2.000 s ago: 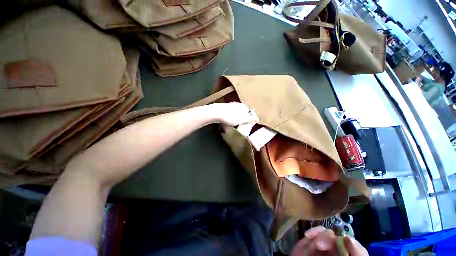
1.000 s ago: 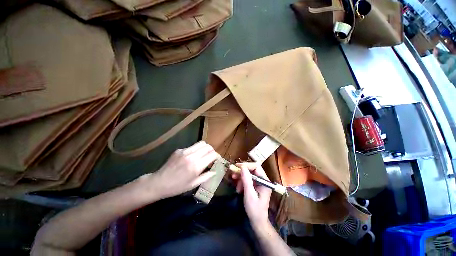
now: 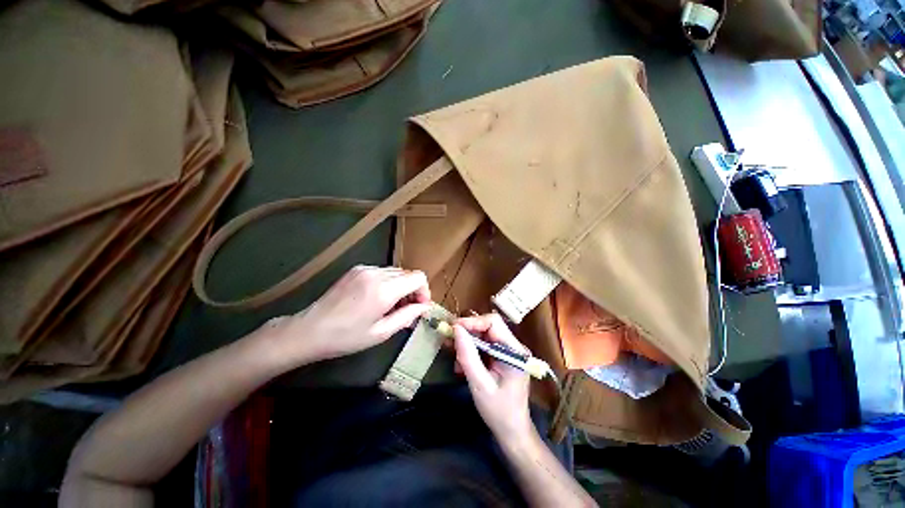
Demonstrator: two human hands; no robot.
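A tan fabric bag lies open on the table, its orange inner panel showing. A tan strap loops out to its left. My left hand pinches the upper end of a pale webbing tab at the bag's opening. My right hand holds a slim pen-shaped tool, its tip at the tab's upper end beside my left fingertips. A second pale tab hangs at the opening's other edge. The exact contact of the tip is too small to tell.
Stacked tan bags lie at the left and upper left. Another brown bag is at the top right. A white power strip, a red can and a pale cord stand right of the bag. A blue bin is at the lower right.
My right hand has come up from the bottom edge with the tool to the tab. My left hand has left the bag's upper edge and now holds the tab. The strap now lies looped.
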